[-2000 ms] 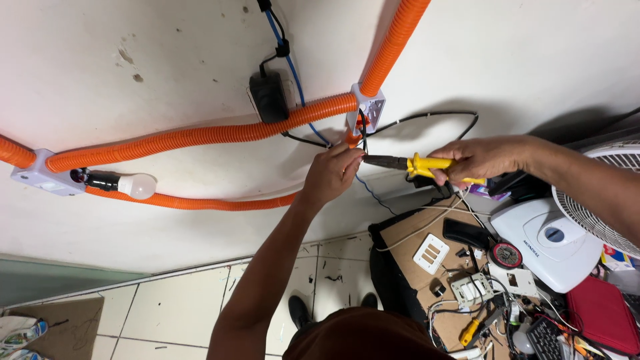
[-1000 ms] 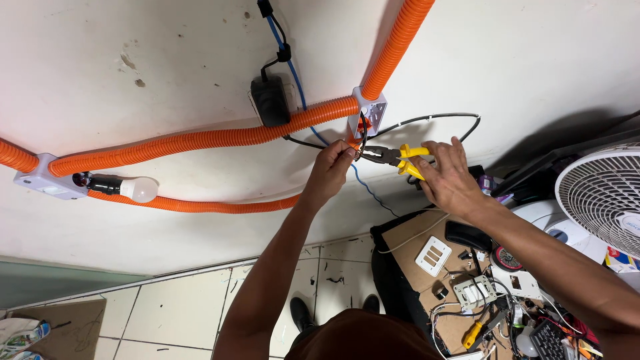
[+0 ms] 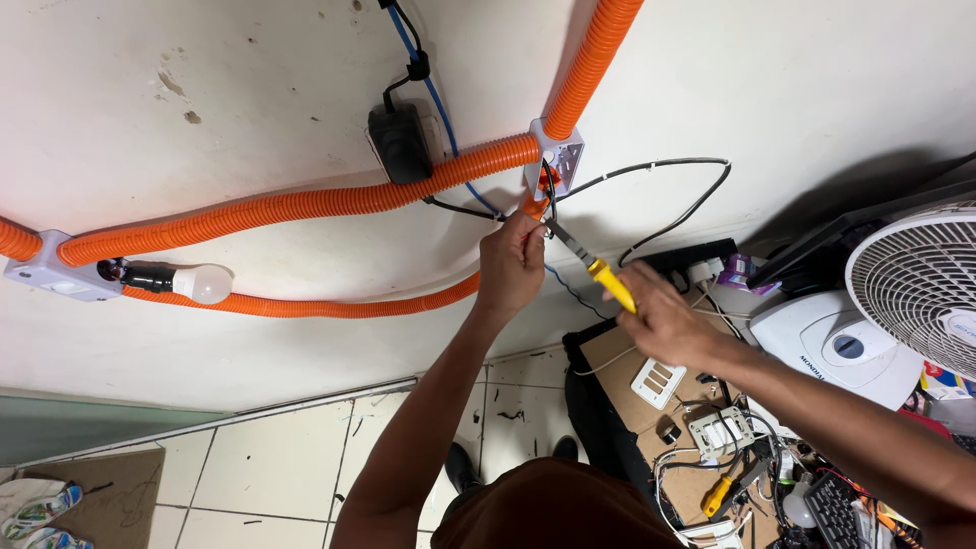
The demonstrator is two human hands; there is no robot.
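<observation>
My left hand (image 3: pixel 512 263) pinches wire ends just below a pale plastic wall box (image 3: pixel 563 152), beside the end of an orange corrugated conduit. My right hand (image 3: pixel 662 314) grips the yellow handles of pliers (image 3: pixel 583 255), whose metal jaws touch or nearly touch the wires at my left fingertips. Whether the jaws clasp a wire cannot be told. Black wires come out of the box, and a black cable (image 3: pixel 690 162) loops away to the right. Orange corrugated conduits (image 3: pixel 305 210) run from the box upward and leftward to a second box (image 3: pixel 57 267) with a light bulb (image 3: pixel 204 284).
A black power adapter (image 3: pixel 399 143) hangs on the wall near a blue cable. At lower right, a cardboard-topped surface (image 3: pixel 610 366) bears a white switch plate (image 3: pixel 658 383), a yellow-handled screwdriver (image 3: pixel 717 496), wires and a keyboard (image 3: pixel 842 507). A white fan (image 3: pixel 915 282) stands at right.
The pliers' yellow handles, spread apart a second ago, now lie close together, and the tool slants down to the right. My right hand has moved lower. My left hand stays at the wires.
</observation>
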